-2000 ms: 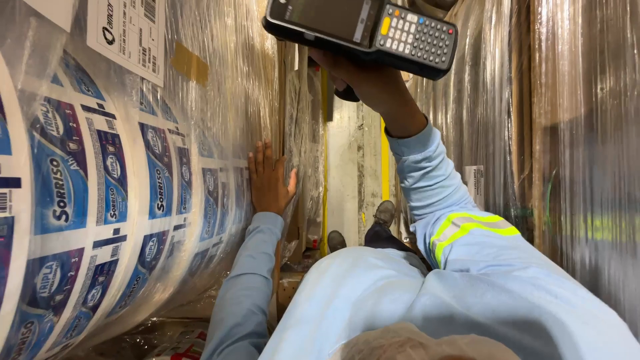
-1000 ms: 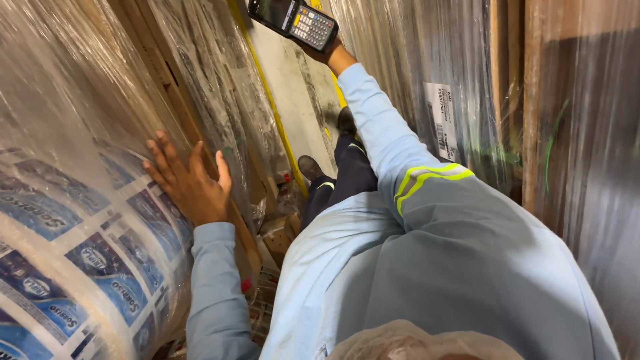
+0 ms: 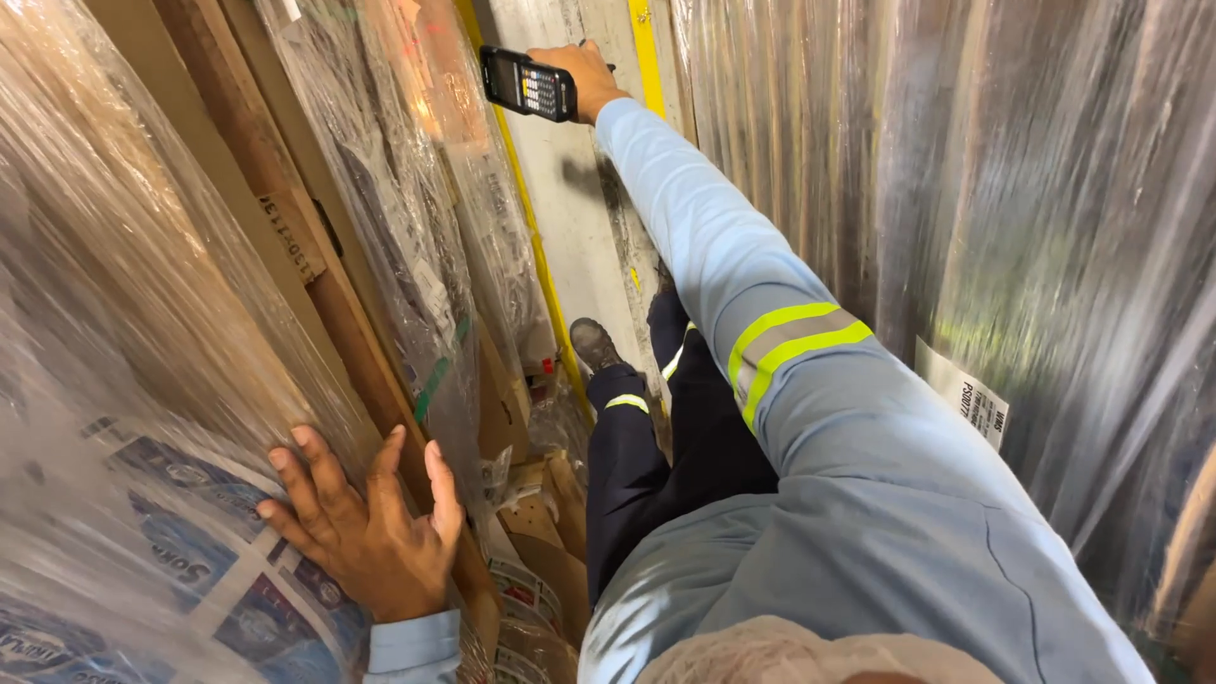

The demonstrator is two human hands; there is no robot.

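Note:
My right hand [image 3: 581,78] grips a black handheld barcode scanner [image 3: 528,84] with a screen and keypad, at the top centre over the floor. Most of the scanner's grip is hidden by the hand. At the lower left my left hand [image 3: 375,532], fingers spread, rests against or just over the clear stretch film on a wrapped load of printed packaging film [image 3: 204,560]. It holds nothing. A wooden board [image 3: 356,351] runs up beside its fingertips.
Stretch-wrapped loads stand on both sides, the right one [image 3: 817,123] bearing a printed label [image 3: 961,391]. Between them runs a narrow floor strip [image 3: 570,223] with yellow lines, where my shoes [image 3: 595,344] stand. Wooden pieces and loose film [image 3: 532,513] lie low beside my left leg.
The view has shifted along the wrapped loads. My right arm now reaches farther out with the scanner, which appears farther from the camera. My left hand stays at the left load, its fingers spread.

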